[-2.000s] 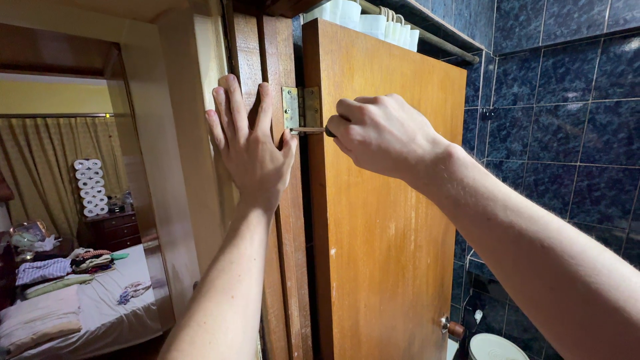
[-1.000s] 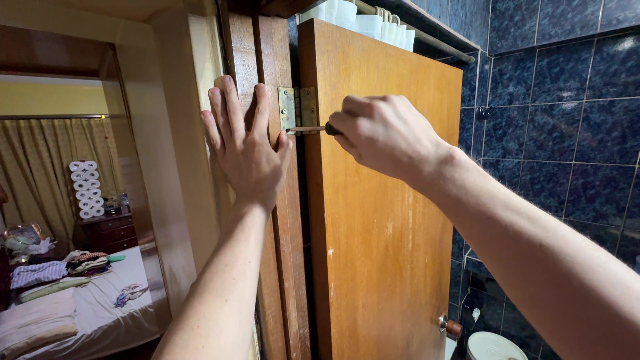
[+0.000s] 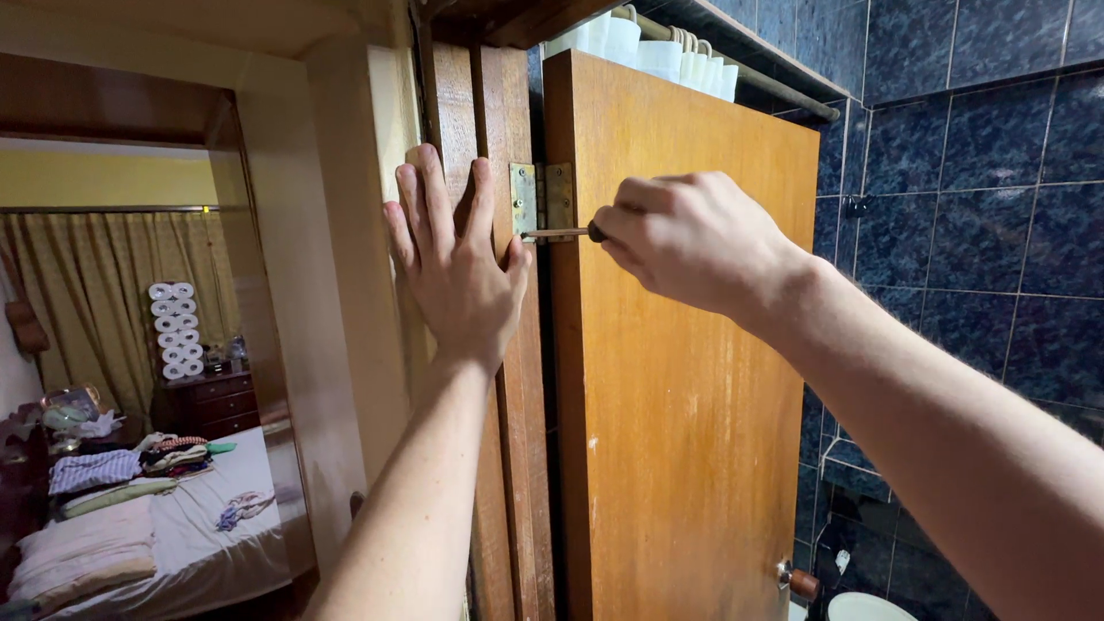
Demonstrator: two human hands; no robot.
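Observation:
My right hand (image 3: 690,237) is closed around the dark handle of a screwdriver (image 3: 556,233), most of which the fingers hide. Its shaft lies level, and the tip meets the lower part of the metal butt hinge (image 3: 523,203), on the leaf fixed to the frame. The hinge's other leaf is on the edge side of a wooden door (image 3: 690,362), which stands ajar. My left hand (image 3: 461,259) presses flat with fingers spread on the wooden door frame (image 3: 522,414), its thumb just beside the hinge and screwdriver tip.
A shower curtain (image 3: 660,59) hangs from a rod behind the door's top. Blue tiled walls (image 3: 983,207) stand at right, with a door knob (image 3: 798,580) low on the door. At left, a bed (image 3: 216,517) with folded clothes shows beyond a pale wall edge.
The right hand keeps its hold on the screwdriver at the hinge, its fingers slightly changed in pose. The left hand stays on the frame.

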